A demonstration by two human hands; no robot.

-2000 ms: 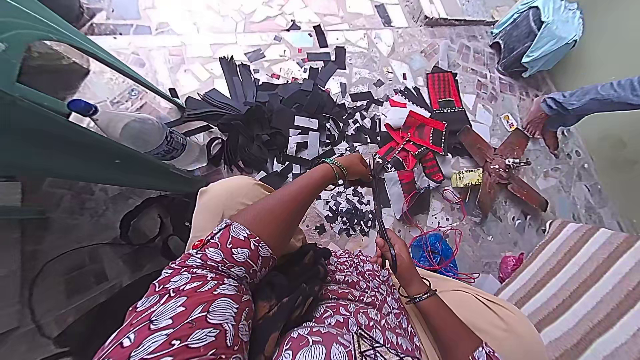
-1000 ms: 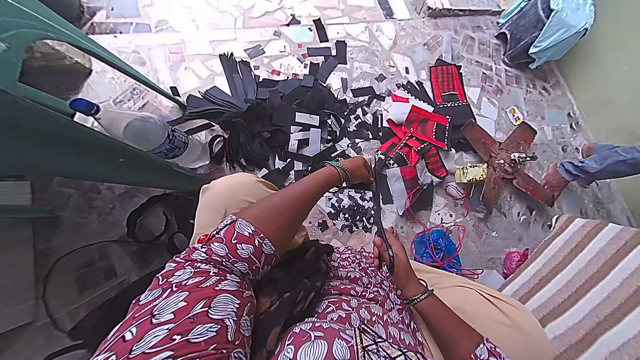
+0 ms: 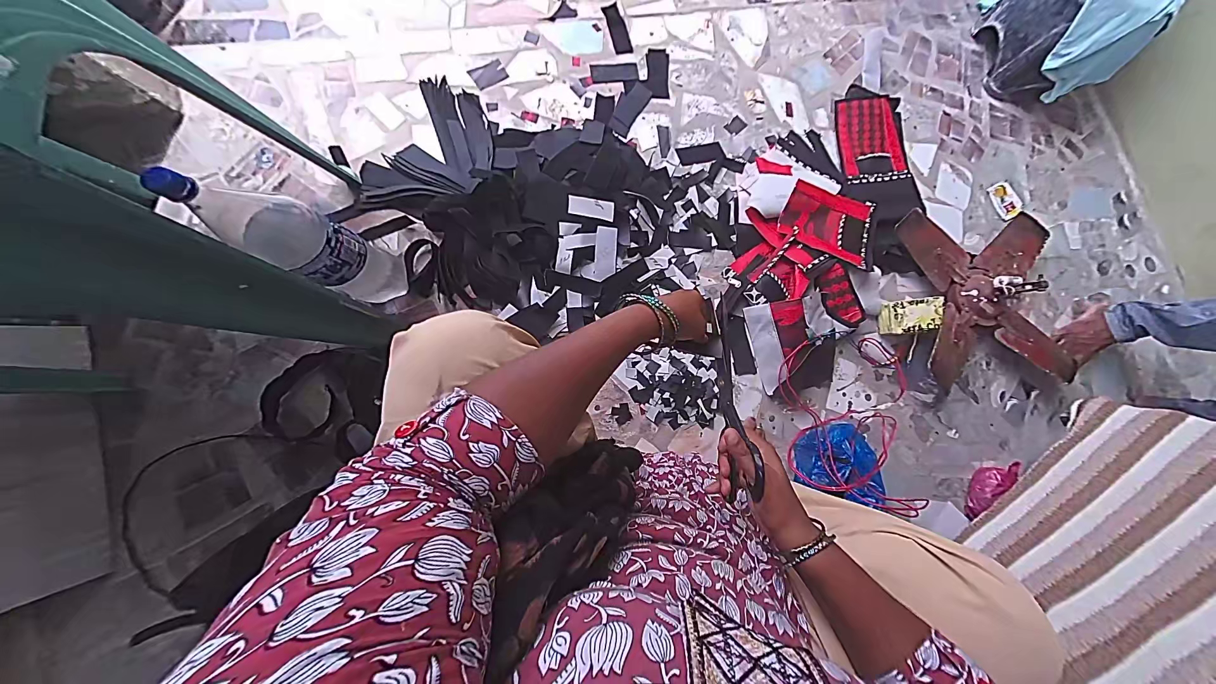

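In the head view my right hand (image 3: 757,465) is closed round the handles of dark metal scissors (image 3: 730,399), whose blades point up toward my left hand. Fingers bent, my left hand (image 3: 691,316) is beside the blades and seems to pinch a small piece, too small to name. Below it lies a heap of tiny black and white cut pieces (image 3: 673,388). Beyond it spreads a large pile of black strips (image 3: 560,180) with some white ones. Red and black patterned fabric pieces (image 3: 825,223) with beaded edging lie to the right of the blades.
A plastic bottle (image 3: 275,233) lies by a green plastic chair (image 3: 123,228) at left. At right are a brown four-armed metal base (image 3: 978,294), a yellow box (image 3: 910,315), a blue plastic bag (image 3: 838,461) with pink cord, a striped cloth (image 3: 1121,532) and another person's foot (image 3: 1086,332).
The other person's hand, at the brown base two seconds ago, is out of view; a foot shows beside the base. My hands have stayed in nearly the same place with the scissors.
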